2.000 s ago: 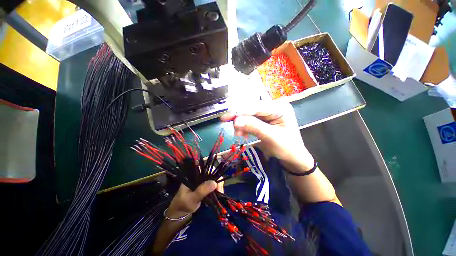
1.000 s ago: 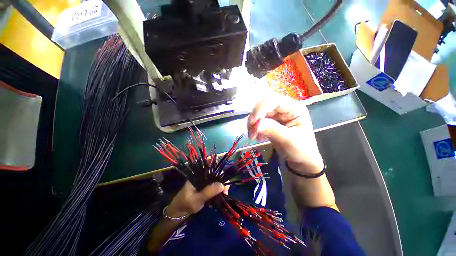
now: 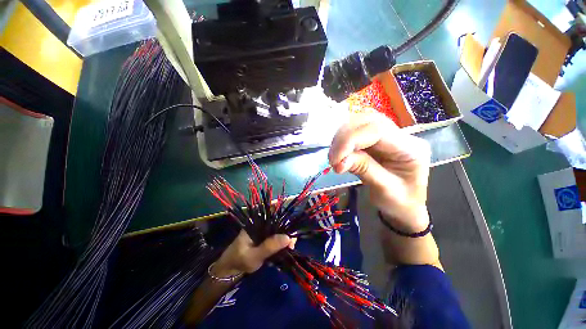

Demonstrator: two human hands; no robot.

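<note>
My left hand (image 3: 260,250) is closed around a bunch of thin black cables (image 3: 262,218) at the bottom centre. Their red and dark ends fan upward; others with thicker red ends hang to the lower right. My right hand (image 3: 389,160) is bare, above and right of the bunch. Its thumb and forefinger pinch a small red piece (image 3: 326,171) at the tip of a red wire end of the bunch. Whether the piece is a ferrule or the wire's own end is too small to tell. The other fingers are curled.
A black crimping machine (image 3: 260,54) stands behind the bunch, beside a glowing lamp (image 3: 353,74). A divided parts box (image 3: 453,114) holds red and dark pieces. A cable hank (image 3: 138,122) lies left. Cartons (image 3: 498,125) and a phone (image 3: 514,67) are right. One cable loops before the machine.
My right hand has moved right from near the lamp's glow, and its fingertips now meet a wire end. My left hand keeps its hold on the bunch. The whole view has shifted slightly.
</note>
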